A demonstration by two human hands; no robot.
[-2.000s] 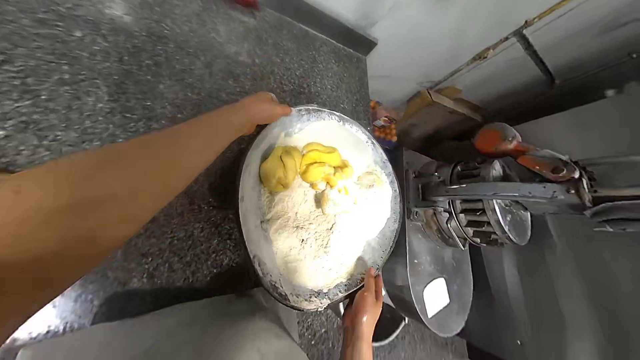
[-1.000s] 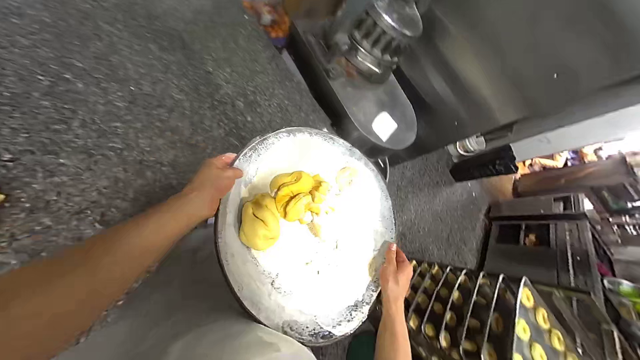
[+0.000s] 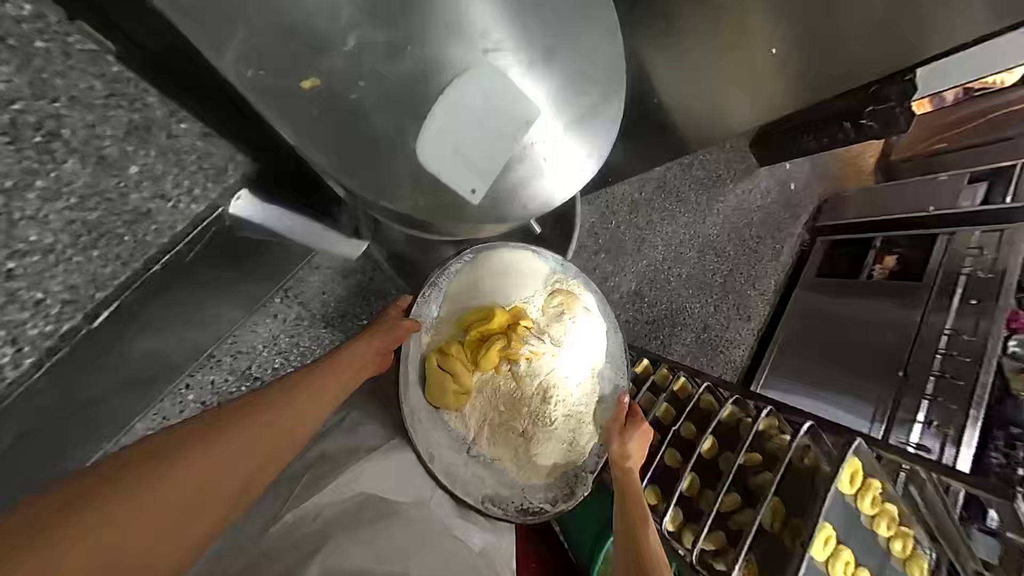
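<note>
Both hands hold a large round metal bowl (image 3: 496, 500) at waist height, one on each side. My left hand (image 3: 390, 334) grips the left rim, thumb on top, fingers hidden below. On the right rim, my right hand (image 3: 628, 436) does the same. Inside lie pale flour (image 3: 528, 424), a mound of white powder (image 3: 504, 276) near the far side, folded yellow dough or fat (image 3: 480, 348) toward the left, and a small pale lump (image 3: 562, 308). Just beyond the bowl is a metal cover (image 3: 360, 88) with a white plastic scraper (image 3: 478, 132) lying on it.
A rack (image 3: 720, 480) of trays with ring-shaped dough pieces stands close on the right. Farther right is a steel stove (image 3: 848, 320). A white handle-like object (image 3: 296, 226) sits left of the metal cover, near a steel ledge (image 3: 152, 320). Speckled floor (image 3: 688, 256) shows beyond the bowl.
The view has swung right and moved much closer to the metal cover with the scraper. Both hands have kept hold of the bowl, carrying it from beside the speckled counter toward that cover.
</note>
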